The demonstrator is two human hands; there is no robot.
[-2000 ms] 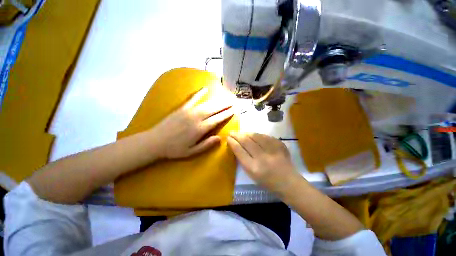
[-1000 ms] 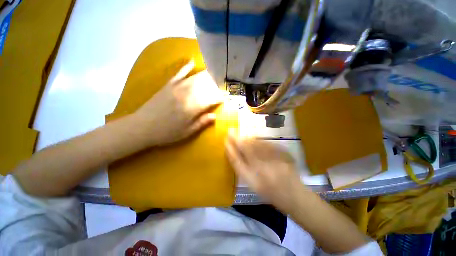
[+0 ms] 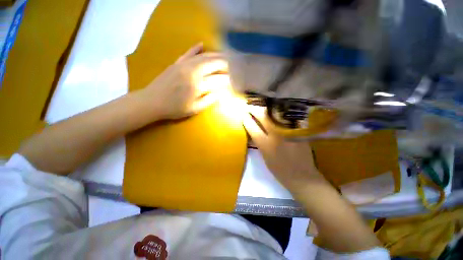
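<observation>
The mustard main fabric panel point(image 3: 183, 167) lies on the white table, its right edge running up to the needle area of the sewing machine point(image 3: 299, 56). My left hand point(image 3: 185, 84) lies flat on the panel, fingers spread, fingertips in the lamp glow. My right hand point(image 3: 282, 147) is at the panel's right edge, just below the needle area, fingertips at the fabric edge; whether they pinch it is not clear. The presser foot and needle are lost in glare and blur. A small cut piece point(image 3: 363, 157) with a pale interfacing patch point(image 3: 368, 188) lies right of my right hand.
Long cut panels point(image 3: 35, 66) lie at the far left. Scissors with green and yellow handles point(image 3: 431, 185) lie at the right. The tape rule point(image 3: 274, 206) runs along the table's front edge. Mustard fabric point(image 3: 421, 236) is heaped below the table at the right.
The main panel has moved forward, its rounded end now beyond the upper picture edge. My right hand has moved a little up and right, nearer the needle. The machine head looks larger and blurred.
</observation>
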